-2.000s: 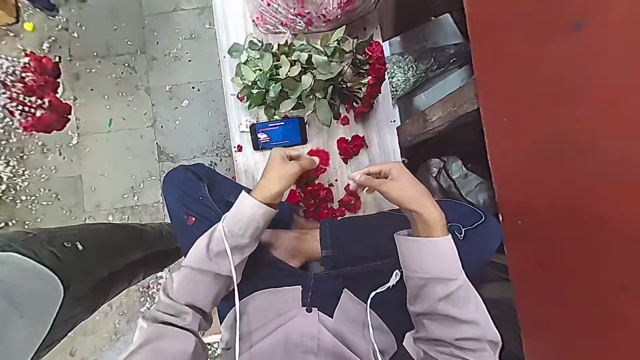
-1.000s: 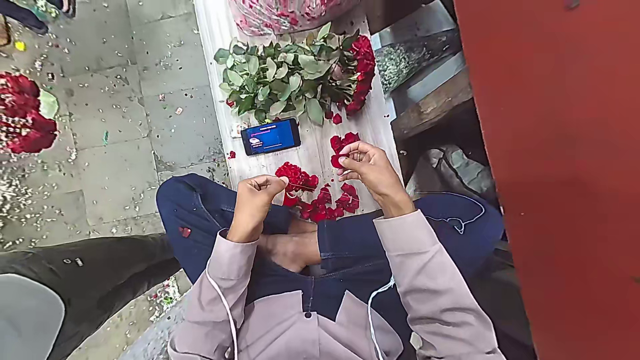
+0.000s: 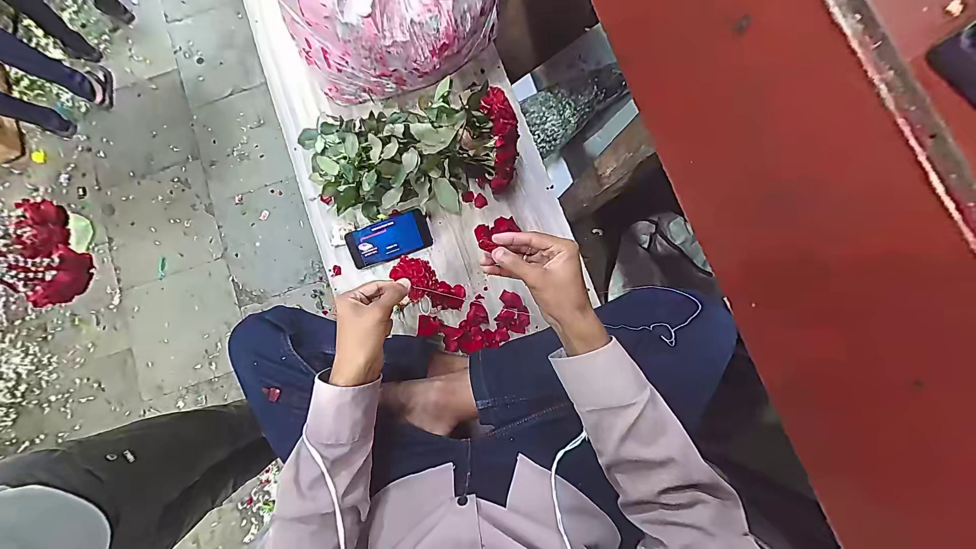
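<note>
My left hand (image 3: 367, 316) pinches a thin thread between thumb and fingertips, beside a cluster of red rose petals (image 3: 414, 276). The thread runs right, over more loose red petals (image 3: 473, 328) on the pale board (image 3: 534, 221). My right hand (image 3: 545, 274) has its thumb and fingers close together at a few red petals (image 3: 496, 231); whether it grips one or the thread is unclear. Above the hands lies a smartphone (image 3: 389, 239) with its screen lit. Behind it rests a bunch of roses with green leaves (image 3: 396, 149), their red blooms (image 3: 501, 137) to the right.
A clear plastic bag of petals (image 3: 396, 46) stands at the board's far end. A red panel (image 3: 762, 229) borders the right. Red flowers (image 3: 57, 263) and scattered white bits lie on the tiled floor at left. Other people's legs (image 3: 46, 76) show at upper left; a dark-clothed leg (image 3: 168, 457) is at lower left.
The right hand was nearer the left two seconds ago, then lifted to the petals at the right. The left hand has come away from the red petal cluster it was touching.
</note>
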